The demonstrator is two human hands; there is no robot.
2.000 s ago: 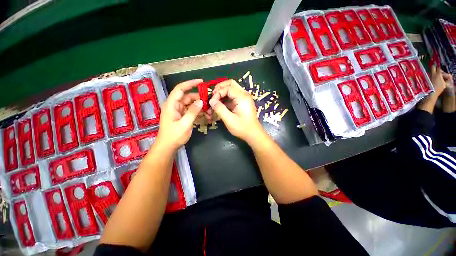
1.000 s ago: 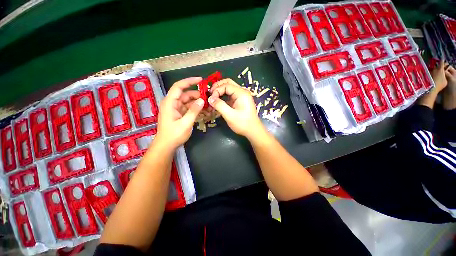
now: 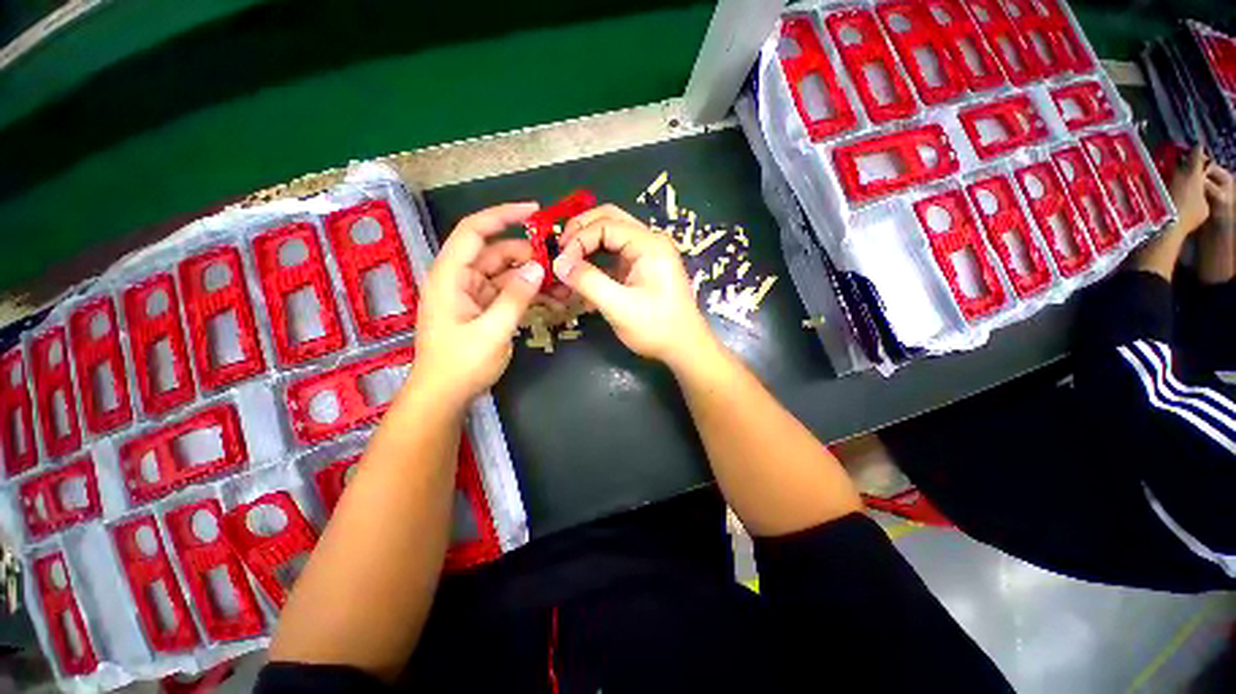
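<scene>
A red plastic housing [image 3: 559,214] is held up between my two hands above the dark bench top. My left hand [image 3: 477,292] grips its left side with thumb and fingers. My right hand [image 3: 634,281] has its thumb and index fingertip together at the housing's right side. Whether a small piece is between those fingertips cannot be told. The fingers hide most of the housing. Small cream strips and dark pieces [image 3: 732,292] lie loose beyond and right of my right hand. More cream strips [image 3: 549,330] lie under my hands.
A wide tray [image 3: 282,420] of red housings lies at left, one tilted. A stack of trays [image 3: 888,271] with red housings stands at right. A pale post [image 3: 725,68] rises behind the bench by a green surface [image 3: 339,95]. Another person's hands [image 3: 1200,203] are at far right.
The red housing has turned slightly in my hands, its upper part now more level. My hands stay close together. The whole view has shifted a little.
</scene>
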